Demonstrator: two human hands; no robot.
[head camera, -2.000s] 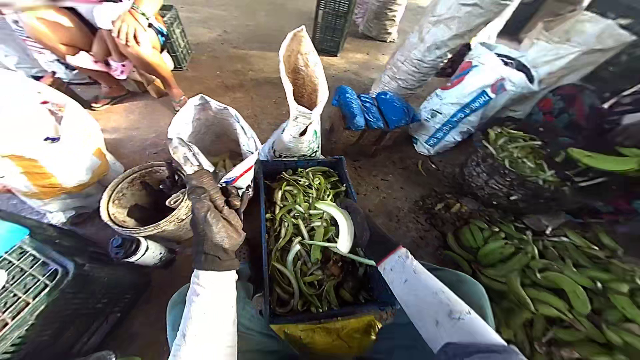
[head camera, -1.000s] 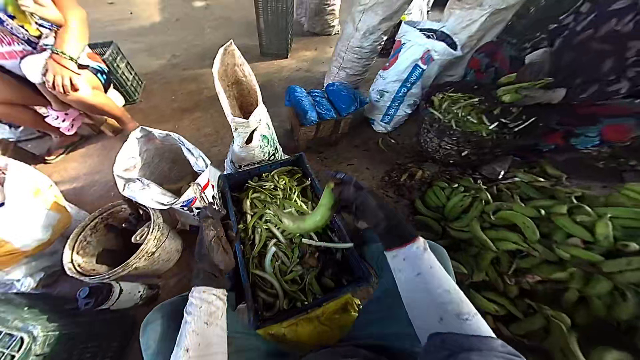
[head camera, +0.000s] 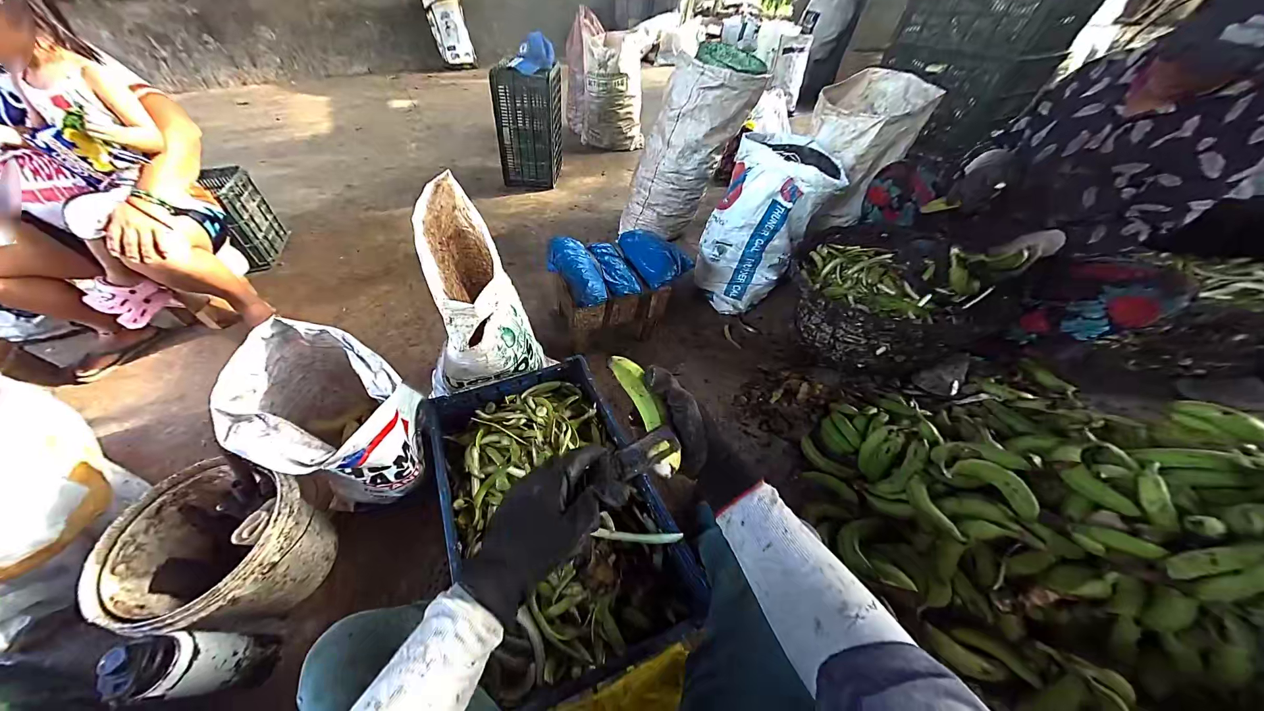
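Observation:
My right hand (head camera: 686, 425), in a dark glove, holds a green plantain (head camera: 640, 395) over the right rim of a blue crate (head camera: 434, 494). With a dark glove too, my left hand (head camera: 553, 504) grips a short knife (head camera: 640, 454), its blade against the plantain's lower end. Green plantain peels (head camera: 494, 444) fill much of the crate beneath my hands. A pale peel strip (head camera: 637, 536) lies just below the blade. Yellow material (head camera: 632, 686) covers the crate's near end. To the right lies a large heap of green plantains (head camera: 987, 494).
An open white sack (head camera: 380, 454) and a dirty bucket (head camera: 296, 563) stand left, with a tall sack (head camera: 494, 341) beyond the crate. Blue bags (head camera: 617, 269) rest on a small wooden block. A co-worker (head camera: 1116, 148) is beside a basket (head camera: 869, 331) at right; people (head camera: 128, 197) sit at left.
A peeled plantain was in my right hand two seconds ago; now a green one is there. My left hand has moved right across the crate to it. The view has tilted up.

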